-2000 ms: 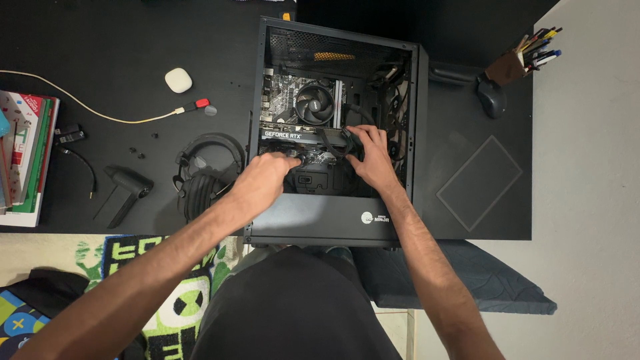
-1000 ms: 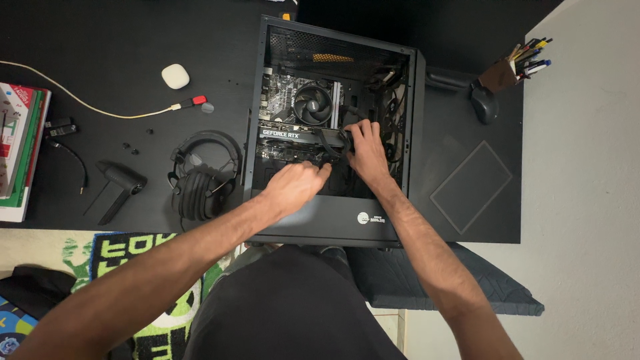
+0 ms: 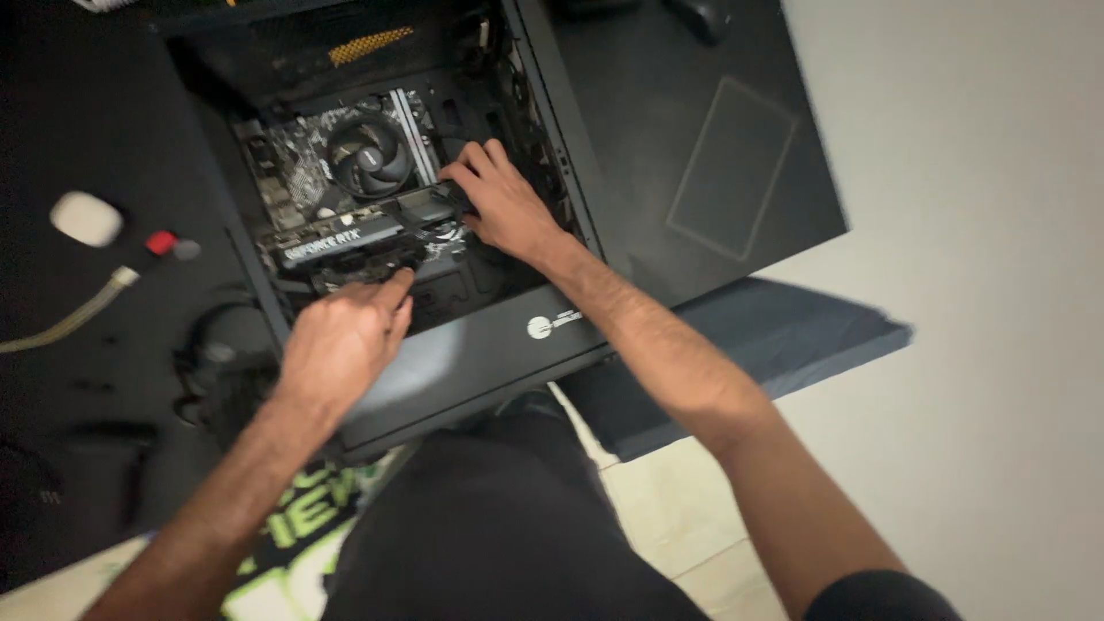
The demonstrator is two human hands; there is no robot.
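Observation:
An opened black computer case (image 3: pixel 466 366) lies on the desk with its inside facing up. In it are a round CPU cooler fan (image 3: pixel 371 158), light memory sticks (image 3: pixel 415 136) and a graphics card (image 3: pixel 332 246) across the middle. My right hand (image 3: pixel 504 203) is at the right end of the card, its fingers curled around that end near a black cable; its fingertips are partly hidden. Below the card, my left hand (image 3: pixel 345 341) reaches in with its index finger extended towards dark parts near the card's lower edge. Blur hides whether that finger touches or holds anything.
Headphones (image 3: pixel 216 354) lie on the desk left of the case, blurred. Further left are a white rounded device (image 3: pixel 86 218) and a cable (image 3: pixel 78 315) beside a red-capped piece (image 3: pixel 160 242). A computer mouse (image 3: pixel 703 19) is at the upper right. A dark cushion (image 3: pixel 759 345) sits below the desk edge.
The view has tilted and shifted. Both hands stay inside the case, the right at the graphics card's right end and the left below the card.

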